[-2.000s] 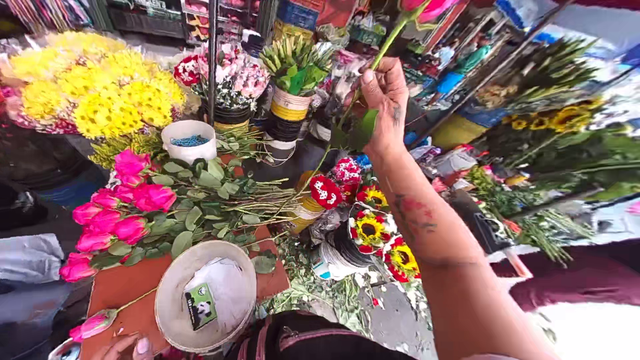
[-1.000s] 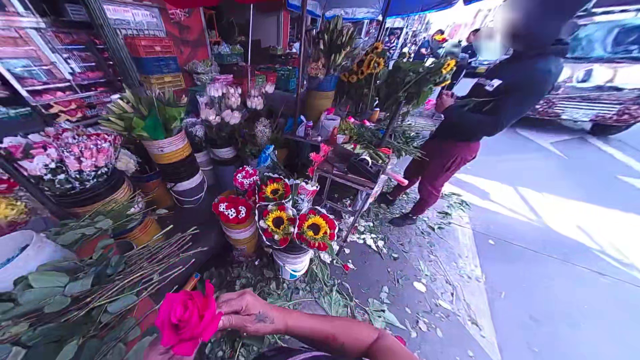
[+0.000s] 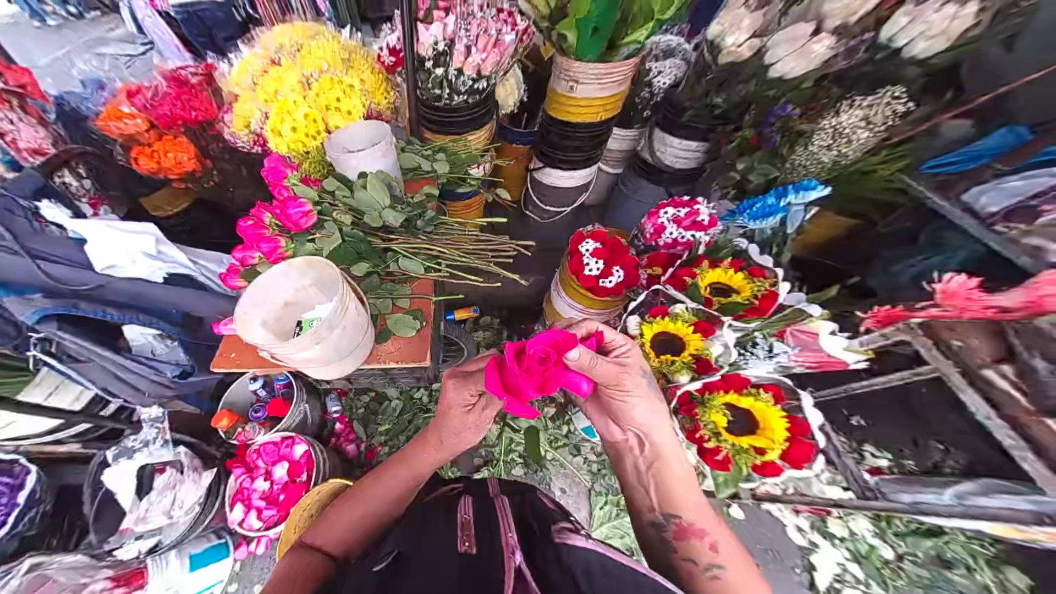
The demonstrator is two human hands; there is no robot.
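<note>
In front of my body, a bright pink rose is held between both hands. My left hand has its fingers closed at the bloom's left side, where the stem is mostly hidden. My right hand pinches outer petals on the right side between thumb and fingers. To the left, a pile of pink roses with long green stems lies on an orange board. A white plastic bucket stands on the board's near part, with a small packet inside.
Sunflower bouquets stand just right of my hands, by a metal frame. A bucket of pink petals is at lower left. Buckets of flowers line the back. Cut leaves litter the ground.
The view has swung back left from the street. My right hand, raised with a long-stemmed rose two seconds ago, is now low at the bloom beside my left hand.
</note>
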